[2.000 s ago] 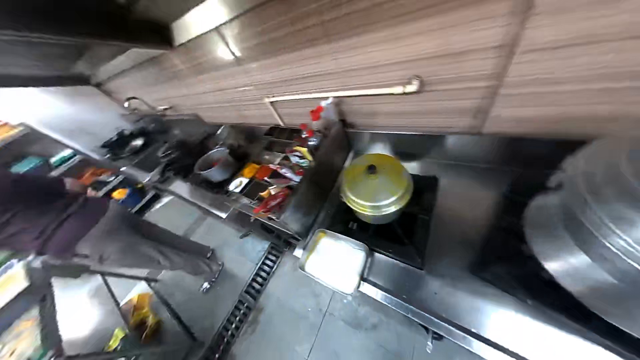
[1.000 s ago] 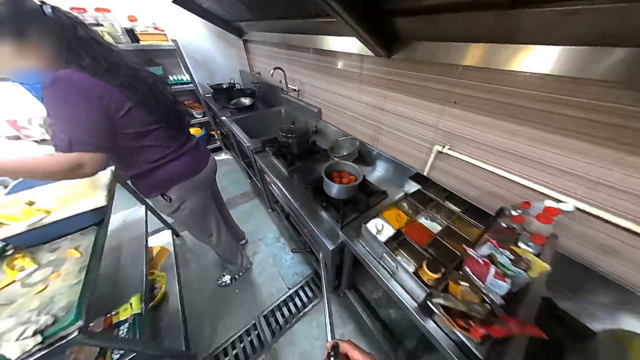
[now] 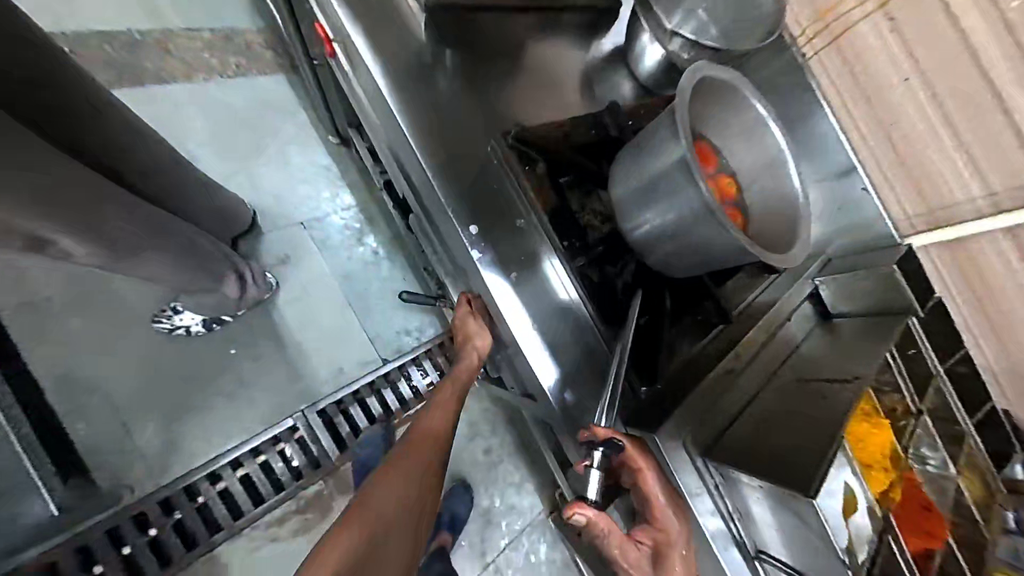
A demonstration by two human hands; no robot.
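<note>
My right hand (image 3: 640, 500) grips a long metal gas lighter (image 3: 614, 384) by its handle. The lighter's tip points over the gas burner (image 3: 592, 216), close below a deep metal pot (image 3: 672, 200). The pot, with red-orange round pieces in it, stands on the burner. At the front edge of the steel stove (image 3: 504, 280), my left hand (image 3: 472, 332) has its fingers closed at the front panel, beside a dark-handled lever (image 3: 424, 299). What the fingers hold is hidden. No flame shows.
A co-worker's legs and patterned shoe (image 3: 212, 316) are at the left. A floor drain grate (image 3: 264, 464) crosses below. Steel trays of yellow and orange spice (image 3: 876, 440) lie at the lower right. More metal pots (image 3: 652, 52) stand behind the burner.
The view has swung down and close to the pot on the stove. My left hand has come into view at the stove front. The lighter now reaches over the burner.
</note>
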